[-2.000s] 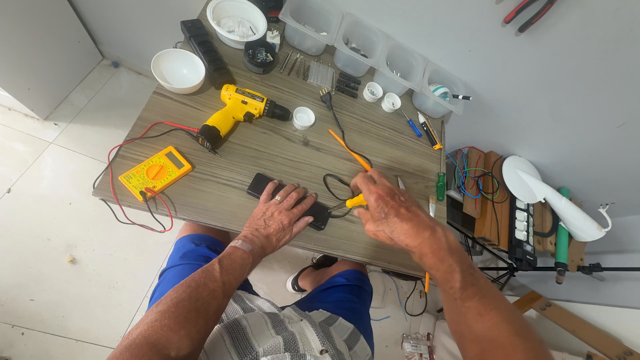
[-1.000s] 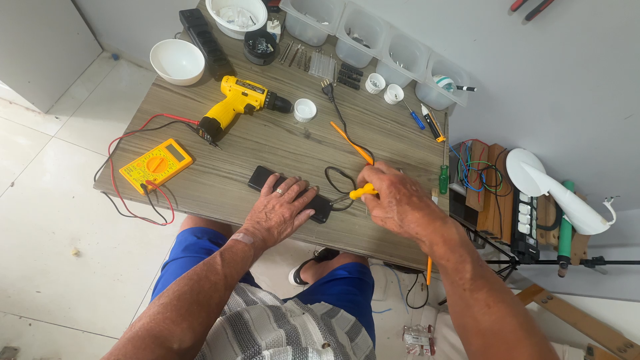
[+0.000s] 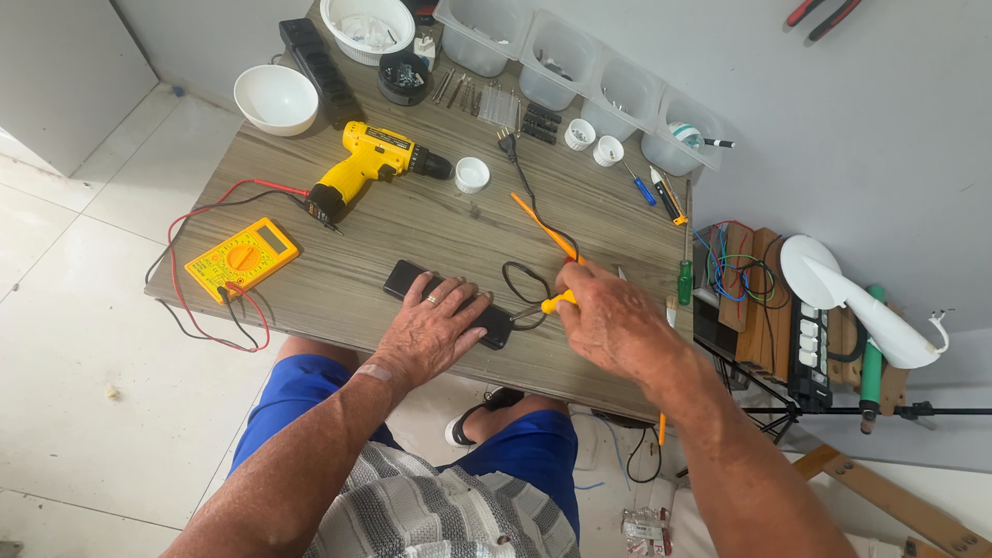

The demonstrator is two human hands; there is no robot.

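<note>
A black oblong plastic case [image 3: 496, 324] lies on the wooden table near its front edge. Across its middle rests my left hand [image 3: 438, 322], fingers spread, pressing it from above. My right hand [image 3: 612, 318] grips a yellow-handled screwdriver [image 3: 559, 301], whose shaft reaches the right end of the case; the exact contact at its tip is too small to tell. A black cord with a plug [image 3: 508, 146] runs down the table and loops beside that end. An orange tool [image 3: 540, 223] lies beyond my right hand, partly hidden by it.
A yellow cordless drill [image 3: 364, 167] and a yellow multimeter [image 3: 242, 260] with leads lie left. White cups [image 3: 472, 176], bits and clear bins [image 3: 558, 66] stand toward the back. A green-handled screwdriver [image 3: 685, 283] lies near the right edge, beside a white lamp [image 3: 837, 279] off the table.
My right hand has turned the yellow-handled screwdriver, which is now seen more side-on against the end of the case. My left hand has stayed on the case.
</note>
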